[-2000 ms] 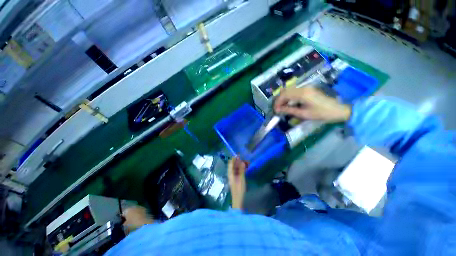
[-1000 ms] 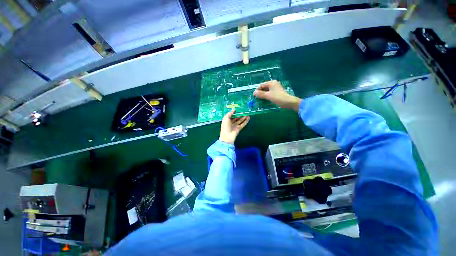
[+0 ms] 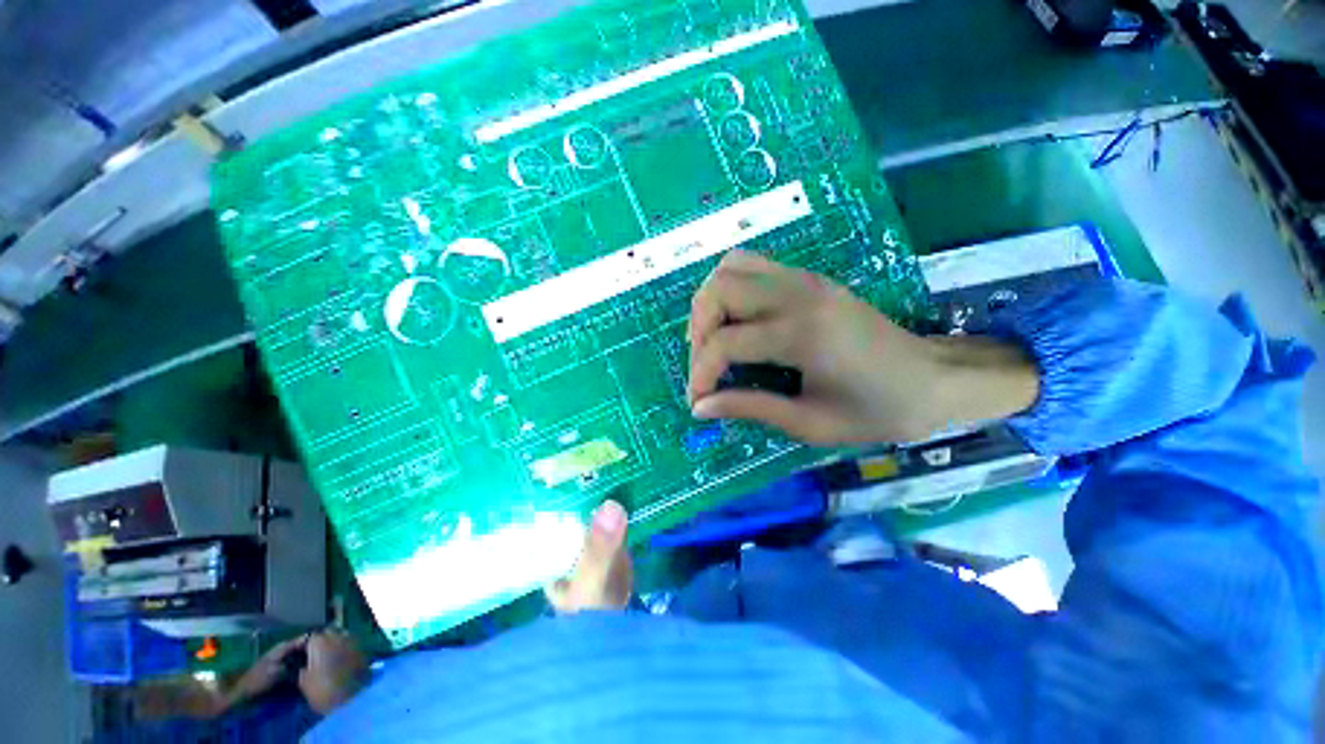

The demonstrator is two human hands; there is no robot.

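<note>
A large green PCB (image 3: 581,364) with white strips and circles is raised and tilted close in front of me. My left hand (image 3: 596,564) holds its near edge, the thumb on top and the other fingers hidden beneath. My right hand (image 3: 814,356) is over the board's right part with fingertips pinched at its surface. Any small part in the pinch is too small to tell. A dark gap or object shows between the curled fingers; I cannot tell which. A small blue part (image 3: 703,438) sits on the board beside the fingertips.
A machine (image 3: 189,538) stands at the lower left with a blue bin (image 3: 116,647) and another person's hands (image 3: 320,669) near it. Another machine (image 3: 1017,276) is partly hidden behind my right arm. A black tray (image 3: 1097,21) is on the rear shelf.
The board has come off the rear shelf and is now much closer and larger. My left hand has moved down with its near edge; my right hand remains over its right part.
</note>
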